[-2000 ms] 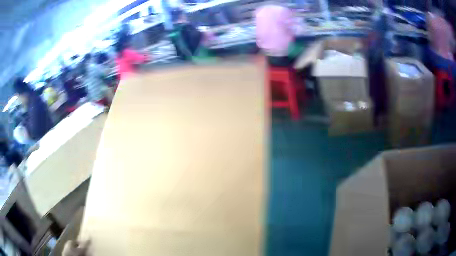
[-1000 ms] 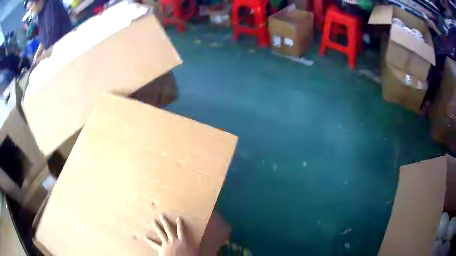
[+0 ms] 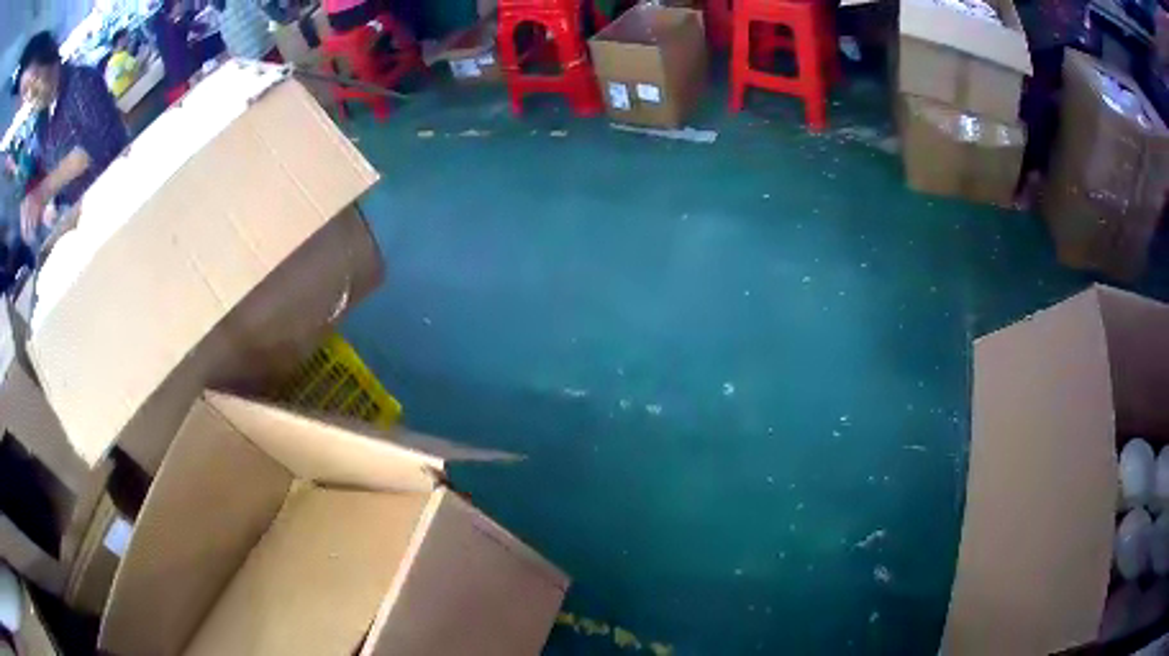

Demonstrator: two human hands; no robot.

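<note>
An open, empty brown carton [image 3: 301,564] lies nearest in front of me at the lower left, its inside facing up and its flaps spread. No hand shows in the picture, so neither my left hand nor my right hand can be placed. The carton's lower part is cut off by the bottom edge.
A carton of white round pieces [image 3: 1032,500] stands at the right. A large carton heaped with white things [image 3: 205,244] is at the left, near a yellow crate [image 3: 336,382]. Red stools [image 3: 549,58] and more cartons [image 3: 650,64] stand beyond the green floor. A person [image 3: 71,122] is at the far left.
The carton that showed a flat brown face with a hand on it now shows its open inside. The hand has left the picture. The view has shifted, and the yellow crate is visible.
</note>
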